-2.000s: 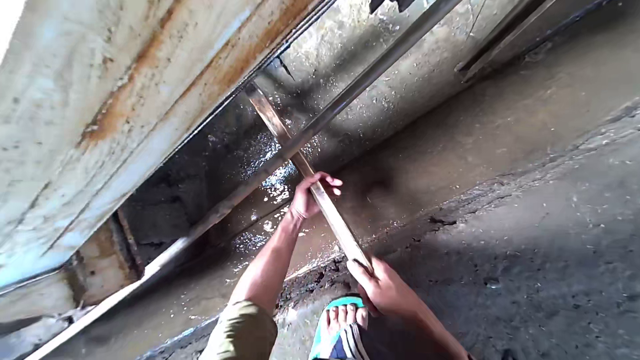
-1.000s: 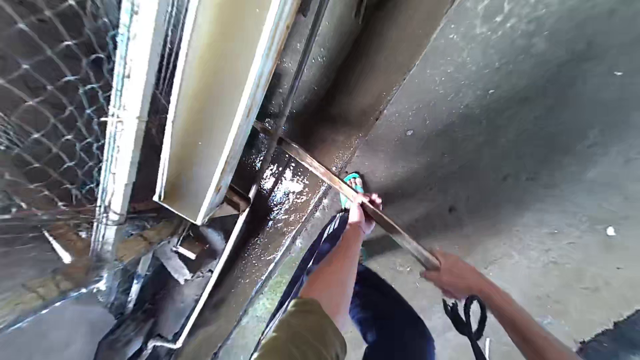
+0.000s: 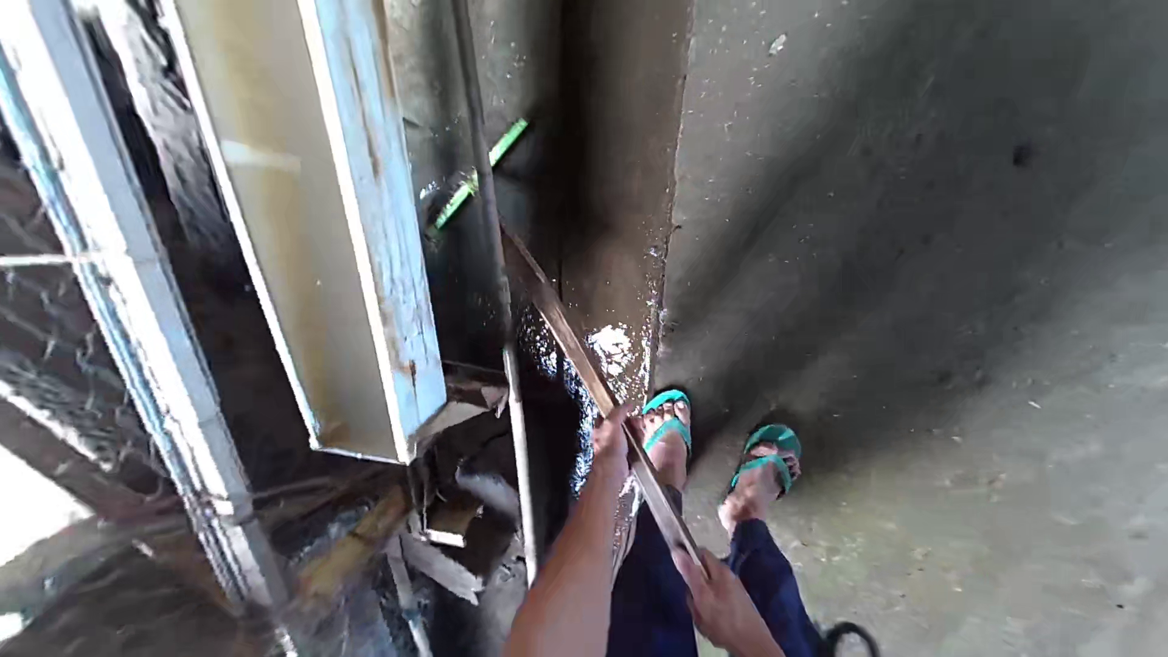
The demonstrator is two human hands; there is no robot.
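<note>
Both hands grip a long flat wooden handle (image 3: 568, 339) that slants from the lower middle up to the left. My left hand (image 3: 613, 436) is closed around its middle, beside my sandaled foot. Lower down, my right hand (image 3: 710, 584) holds the near end. The far end passes by a thin metal pipe (image 3: 513, 383). Beyond it, a green bar-shaped head (image 3: 507, 142) lies across the wet gutter, partly behind the pipe; whether it joins the handle is hard to tell.
A long metal trough (image 3: 292, 228) with rusty, peeling sides stands at left, next to a white post (image 3: 137, 301) and wire mesh. Broken pieces (image 3: 443, 561) lie below it. Wet concrete floor (image 3: 912, 365) spreads at right. A black loop (image 3: 850, 631) shows at the bottom edge.
The view has turned and shifted strongly. The green bar and both sandaled feet now show. Both hands still hold the wooden handle.
</note>
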